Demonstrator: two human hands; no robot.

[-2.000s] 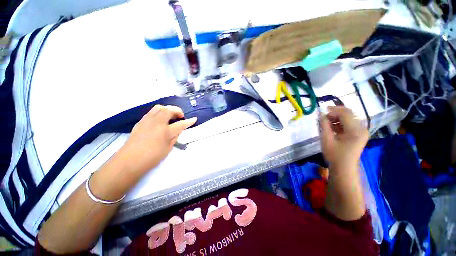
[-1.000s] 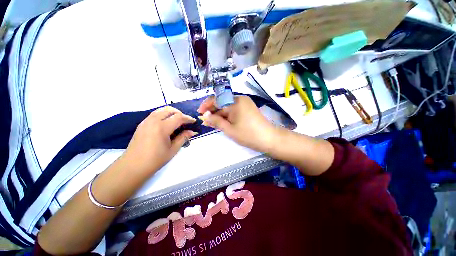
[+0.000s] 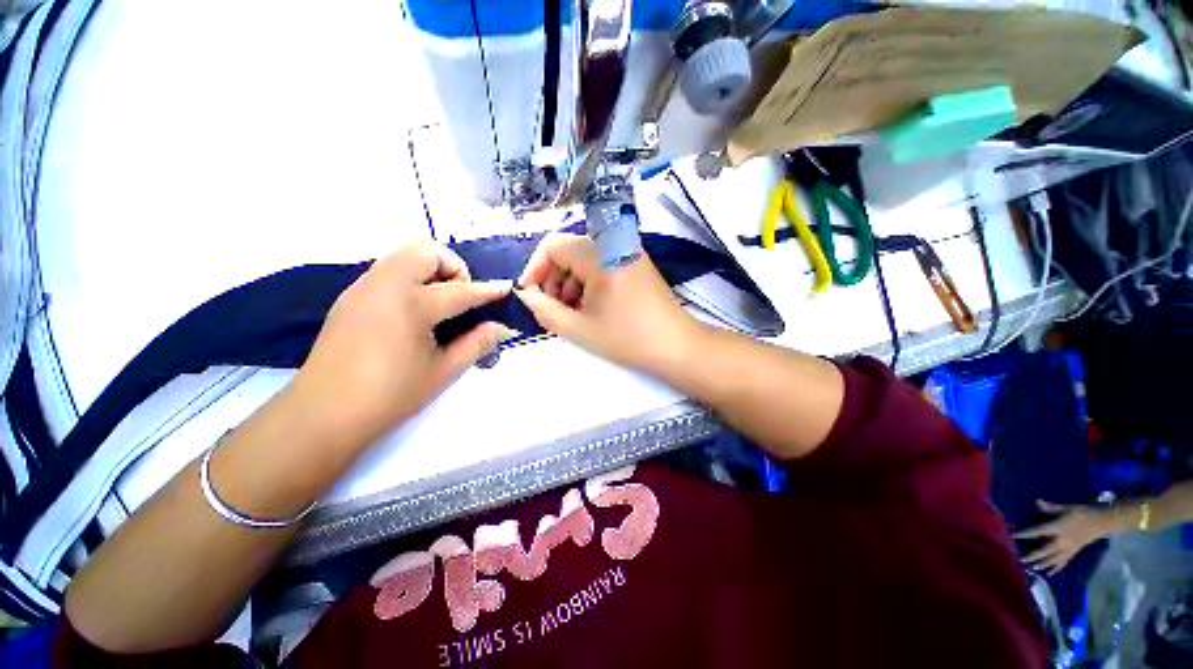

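A long curved navy band point(image 3: 249, 320) with a pale underside lies across the white machine bed, passing under both hands in front of the presser foot point(image 3: 534, 196). My left hand point(image 3: 393, 333) rests on the band, its index finger reaching to the right hand's fingertips. My right hand point(image 3: 602, 298) is just right of it, thumb and index finger pinched at a small dark thing, too small to tell, perhaps a label. The grey cylindrical fitting point(image 3: 614, 233) stands in front of the right hand's knuckles and hides part of them.
Yellow and green handled scissors point(image 3: 844, 233) and orange-handled snips point(image 3: 947, 290) lie to the right. A cardboard note point(image 3: 903, 72) with a mint-green block point(image 3: 952, 123) leans on the machine. Striped bands hang at left. Another person's hand point(image 3: 1066, 536) shows over a blue crate at lower right.
My right hand has come from beside the scissors to the band, meeting my left hand. The view has shifted, and another person's hand has appeared at lower right.
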